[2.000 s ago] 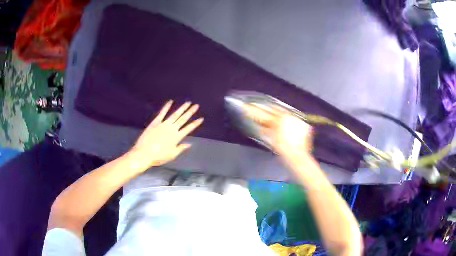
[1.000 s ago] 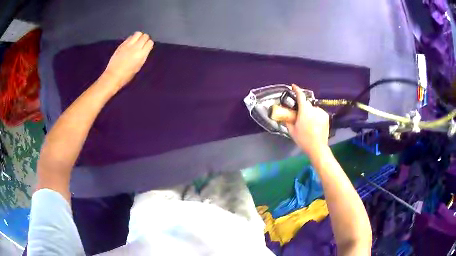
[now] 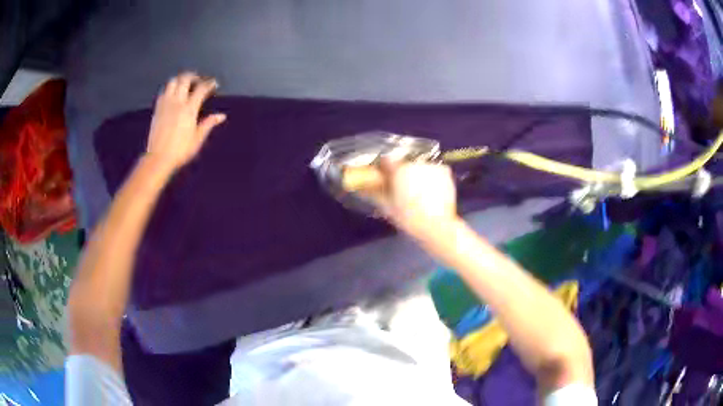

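Dark purple trousers (image 3: 246, 182) lie flat, leg on leg, on the grey ironing table (image 3: 380, 55), wide end at the left and narrow hem at the right. My right hand (image 3: 424, 194) is closed on the tan handle of the steam iron (image 3: 337, 158); the iron is blurred, over the middle of the trousers, its tip pointing left. My left hand (image 3: 181, 119) is at the upper left edge of the trousers, fingers apart and bent, holding nothing that I can see. The underside of the iron is hidden.
A yellow steam hose (image 3: 555, 165) with white scraps runs right from the iron, beside a black cord. A red-orange heap (image 3: 40, 174) is at the far left. Purple garments (image 3: 682, 47) are at the right. A yellow cloth (image 3: 480, 349) lies low, right of my body.
The iron in my right hand has moved left along the trousers. My left hand has shifted left along the upper edge and its fingers have spread. The camera view has shifted slightly.
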